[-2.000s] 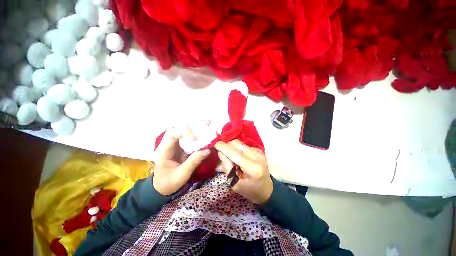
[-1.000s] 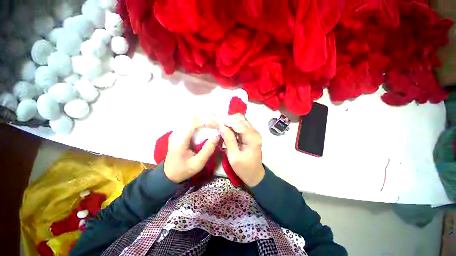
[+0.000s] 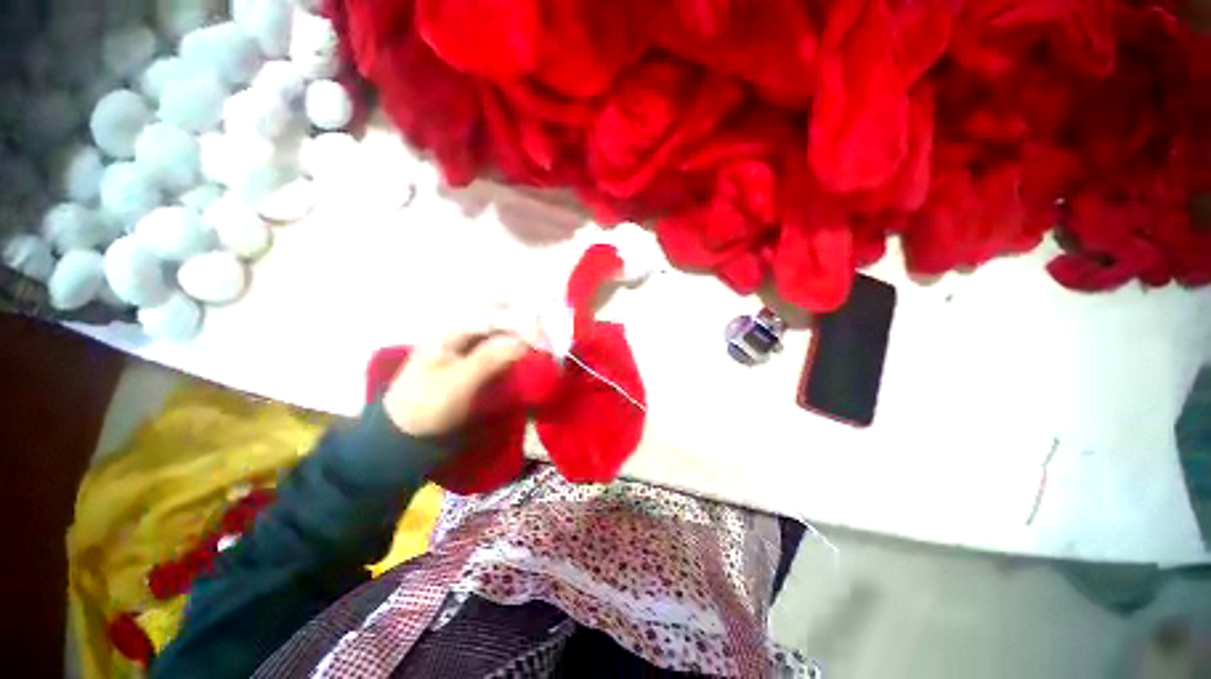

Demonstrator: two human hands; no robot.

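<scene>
A red plush piece lies at the table's front edge, with one narrow lobe pointing away from me. My left hand is closed on its left part, slightly blurred. A whitish, overexposed patch shows just beyond my fingers; I cannot tell whether it is a pom-pom. A thin white thread runs from near my fingertips to the right across the red cloth. A short pale thread end also shows below the table edge at right. My right hand is out of the picture. No needle can be made out.
A heap of red plush pieces covers the far side. White pom-poms lie at left. A silver-dark gadget sits beside a smartphone. A yellow sack is at lower left; a floral apron covers my lap.
My right hand has let go of the red piece and left the picture. The piece has spread out more, and the thread now shows across it. My left hand has moved slightly left.
</scene>
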